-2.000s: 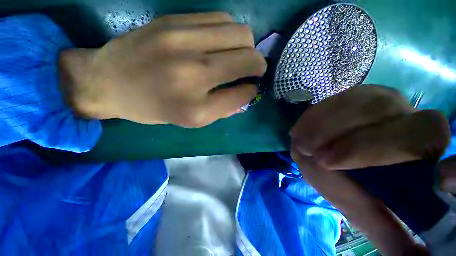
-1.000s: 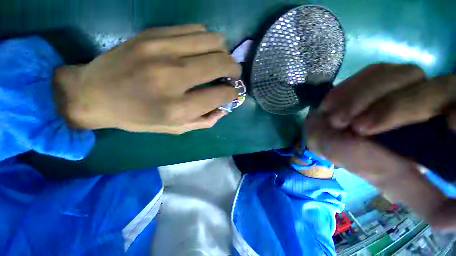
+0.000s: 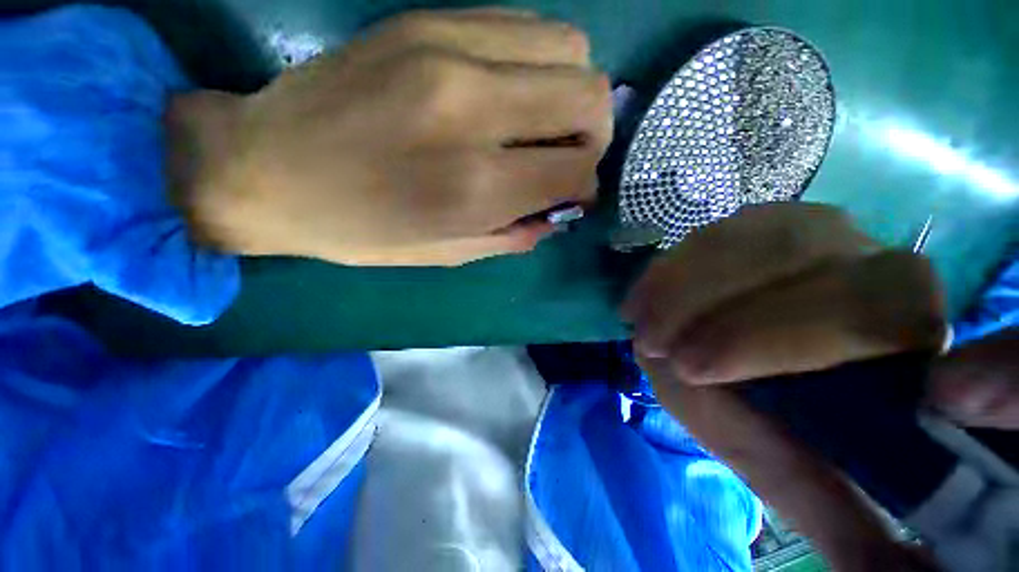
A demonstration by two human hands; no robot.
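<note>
My left hand (image 3: 391, 145) is pinched on a small silvery assembly (image 3: 565, 215); only its end shows past my fingertips. My right hand (image 3: 782, 296) is closed around the dark grip of an electric screwdriver (image 3: 860, 419), whose grey-white body shows at the lower right. The driver's front end is mostly hidden; a small greyish disc (image 3: 639, 237) shows just ahead of my right fingers at the plate's lower edge. A round silver perforated screw plate (image 3: 698, 123) lies between and beyond my hands, with tiny screws (image 3: 788, 106) heaped on its right part.
Everything lies over a glossy green mat (image 3: 425, 307). A pale tag (image 3: 622, 98) is partly hidden beside my left fingers. Dark specks (image 3: 293, 45) lie at the upper left. A slim silver tool (image 3: 923, 235) is right of the plate. Blue sleeve cloth shows at the right edge.
Since one second ago, my right hand and the screwdriver have moved left and a little down, off the plate's screws. My left hand has shifted right and slightly up, hiding more of the assembly.
</note>
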